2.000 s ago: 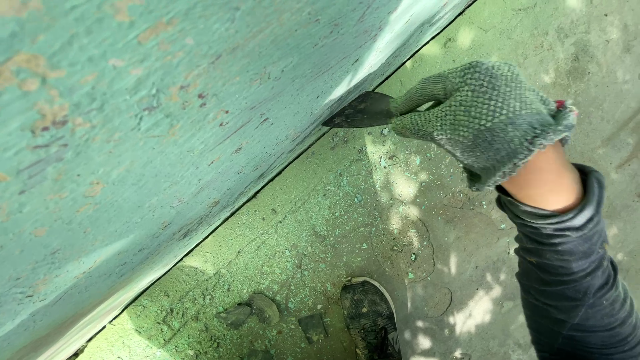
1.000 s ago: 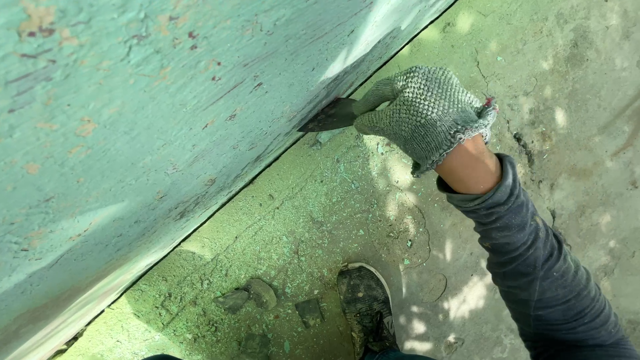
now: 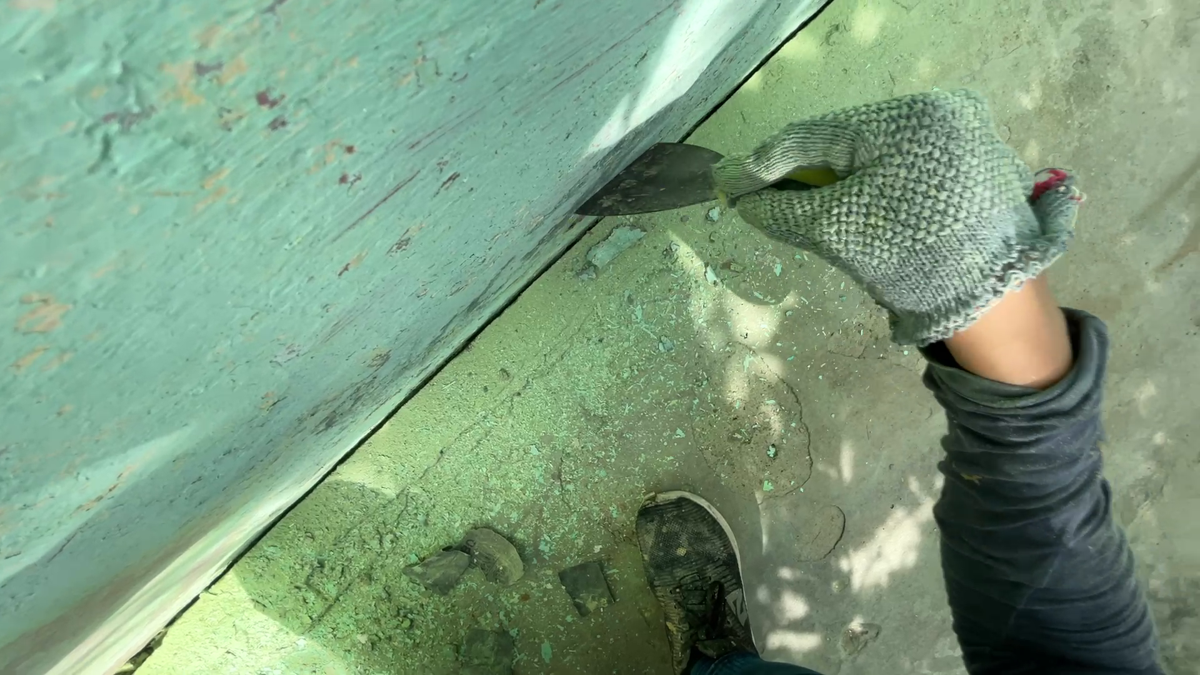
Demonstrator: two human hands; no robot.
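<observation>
My right hand (image 3: 909,206), in a grey knitted work glove, grips a putty knife (image 3: 656,180) with a dark metal blade; a bit of its yellow handle shows between the fingers. The blade lies against the bottom of a turquoise painted wall (image 3: 309,234), its edge close above the dark gap where wall and floor meet. Scratches and worn patches mark the paint. Just below the blade a larger paint flake (image 3: 616,246) lies on the concrete floor. My left hand is out of view.
Small paint chips are scattered over the concrete floor (image 3: 581,394). Several flat fragments, among them a dark square piece (image 3: 587,587) and a rounded one (image 3: 493,555), lie near my shoe (image 3: 696,572). The wall runs diagonally along the left side.
The gloved hand and the putty knife have shifted a little along the foot of the wall. The larger flake under the blade shows more plainly than two seconds ago.
</observation>
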